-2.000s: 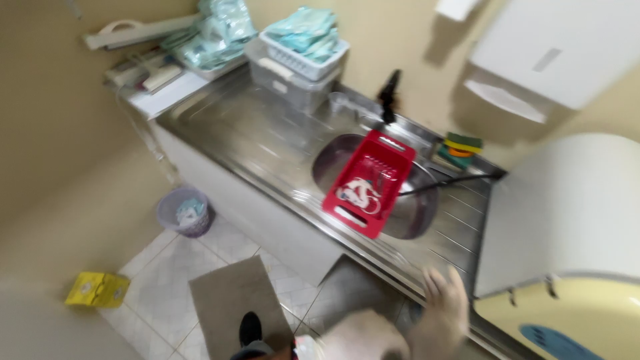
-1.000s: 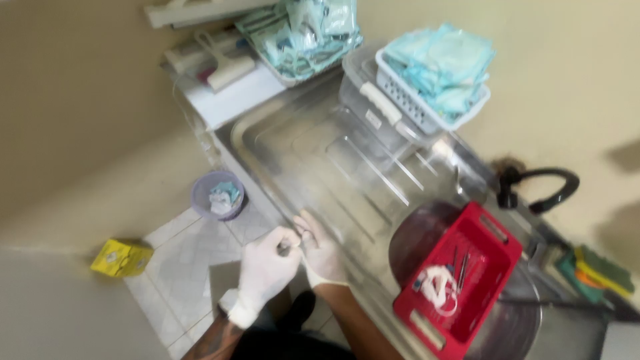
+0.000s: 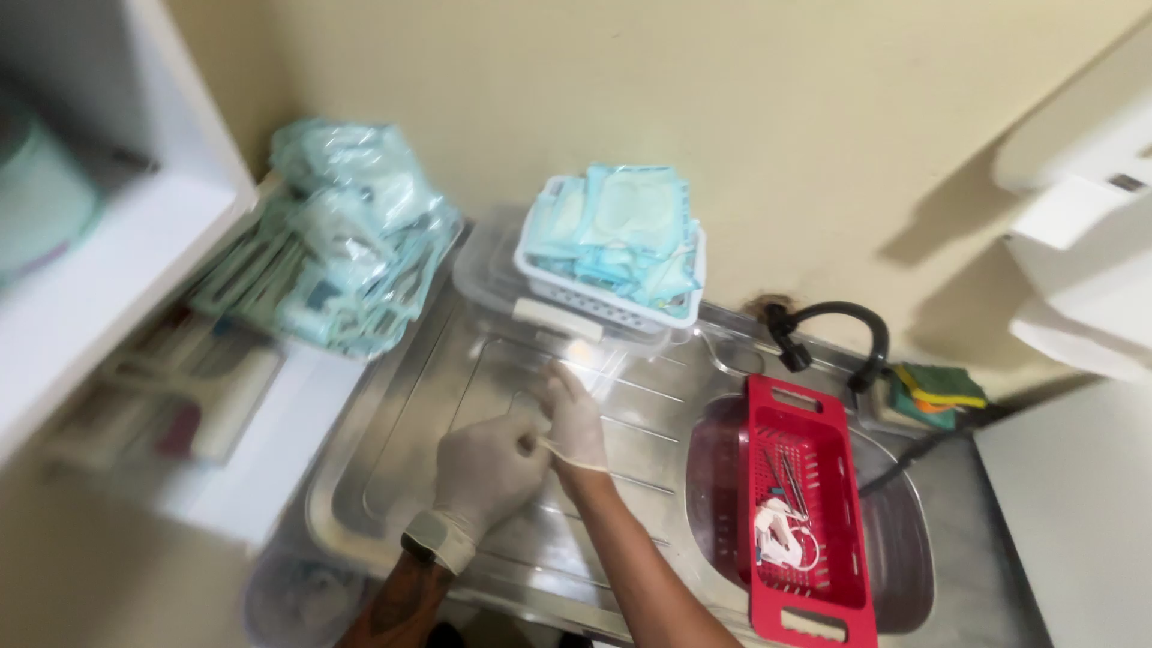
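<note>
Both my hands wear pale gloves and meet over the steel drainboard. My left hand, with a dark band partly under the glove cuff, pinches the cuff edge of the glove on my right hand and stretches it at the wrist. My right hand points up toward the back wall, its fingers extended and blurred, holding nothing that I can see. To the right, a red plastic basket spans the sink basin; metal instruments and a white tangled item lie in it.
Behind my hands, a white basket of blue-edged pouches rests on a lidded clear box. Wrapped pouches pile up at left, beside a white shelf. A black faucet and sponges are behind the sink. A bin stands below.
The view has swung considerably. A second ago both gloved hands were together at the counter's front edge; now they are over the drainboard, with the right cuff pulled out.
</note>
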